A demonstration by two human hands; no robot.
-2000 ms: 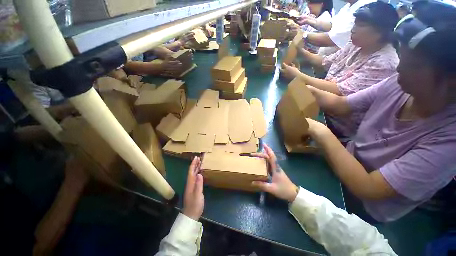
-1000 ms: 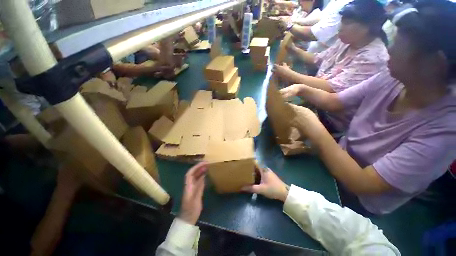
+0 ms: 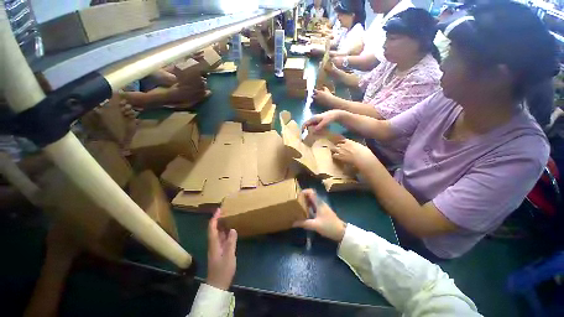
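A closed brown mailer box (image 3: 263, 209) is held between my two hands near the table's front edge, its right end tilted up. My left hand (image 3: 221, 251) is at its left end, fingers upright against it. My right hand (image 3: 321, 218) grips its right end, with the thumb on the near side. Flat box blanks (image 3: 232, 155) with flaps and slots lie in a loose pile just beyond the box, which overlaps their near edge.
Stacked finished boxes (image 3: 252, 102) stand beyond the blanks. Loose boxes (image 3: 164, 139) are at left behind a slanting cream rack pipe (image 3: 117, 198) with a black joint (image 3: 68, 105). A shelf (image 3: 142, 52) hangs upper left. A neighbour in purple (image 3: 476, 161) handles a blank at right.
The box has turned from end-on to lengthwise between my hands. The view has shifted right. The neighbour's cardboard has gone from upright to lower and opened out over the table.
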